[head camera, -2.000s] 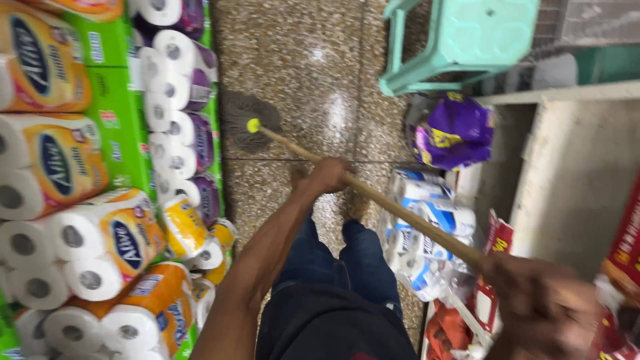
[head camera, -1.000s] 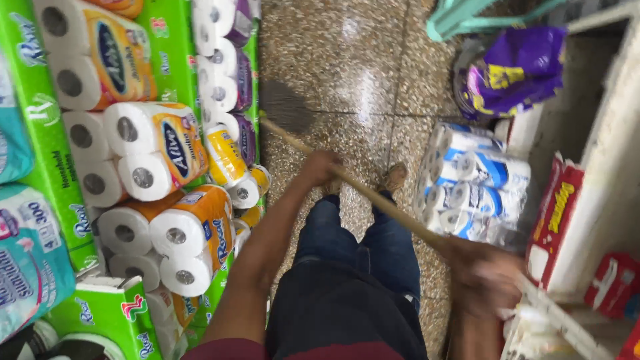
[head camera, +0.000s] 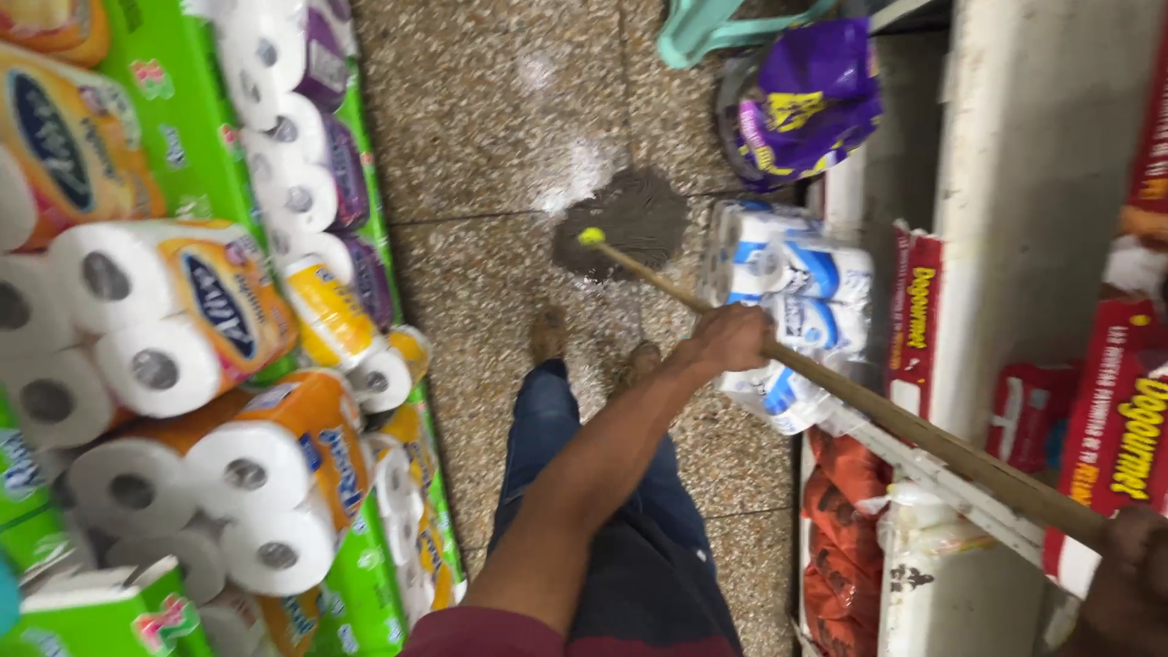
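My left hand (head camera: 730, 338) is closed round the middle of a wooden mop handle (head camera: 858, 397). At the right edge, my right hand (head camera: 1136, 570) grips the upper end of the same handle, partly cut off by the frame. The handle slants down to the left, to a yellow-green socket above a grey string mop head (head camera: 630, 224), which lies spread on the speckled tile floor (head camera: 484, 119). The floor around the mop head shines. A clear-wrapped pack of white and blue paper rolls (head camera: 789, 292) stands just right of the mop head, behind my left hand.
Packs of toilet rolls (head camera: 219, 310) line the left side. On the right are a purple bag (head camera: 812, 100), a white metal shelf (head camera: 995, 146), red pet-food bags (head camera: 1118, 411) and red-orange packs (head camera: 844, 547). A turquoise stool (head camera: 703, 32) stands at the top. My feet are below the mop.
The mop head has moved right across the floor, from beside the left-hand packs toward the blue and white rolls. My left hand has moved right with the handle.
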